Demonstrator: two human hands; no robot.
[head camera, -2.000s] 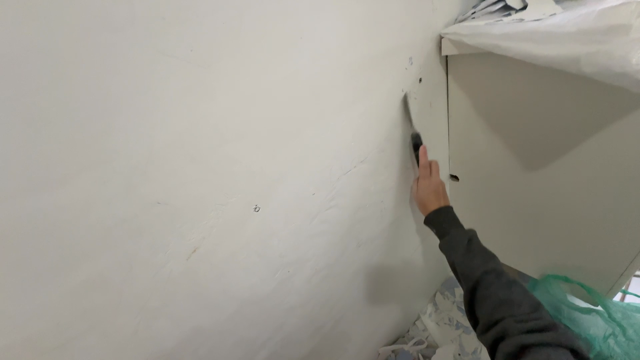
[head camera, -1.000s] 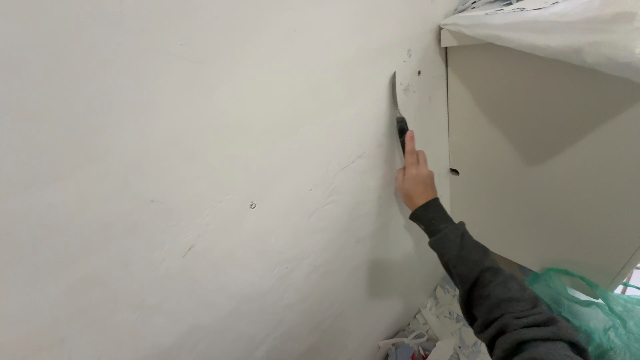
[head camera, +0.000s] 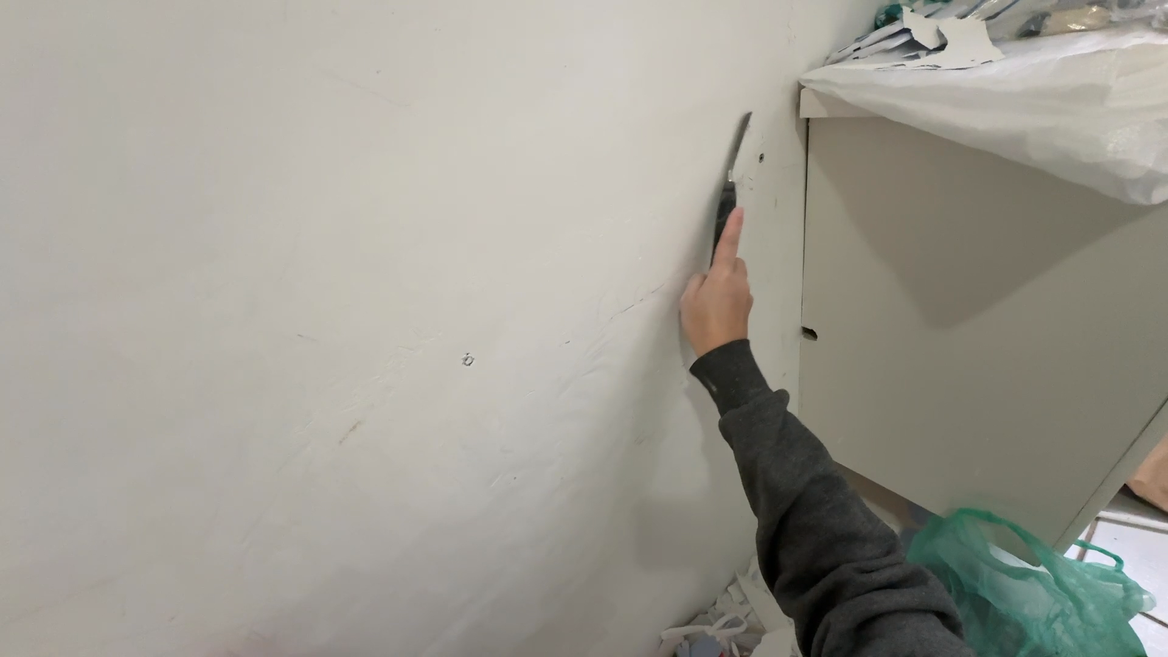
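Note:
My right hand (head camera: 718, 297), in a dark grey sleeve, grips the black handle of a putty knife (head camera: 727, 205), index finger stretched along it. The thin metal blade points up and lies edge-on to the view, at or very near the white wall (head camera: 365, 228). Just right of the blade is a small dark hole (head camera: 761, 159) in the wall. Another small round mark (head camera: 467, 359) sits lower, near the middle, with fine cracks and scratches around it. My left hand is not in view.
A light grey cabinet (head camera: 958, 365) stands against the wall at right, with a white plastic sheet (head camera: 1077, 100) and torn flakes (head camera: 967, 41) on top. Below it are a green plastic bag (head camera: 1031, 584) and a heap of white scraps (head camera: 730, 616) by the wall's foot.
My right hand with the putty knife has moved left along the wall from the cabinet side, and the blade has changed its tilt.

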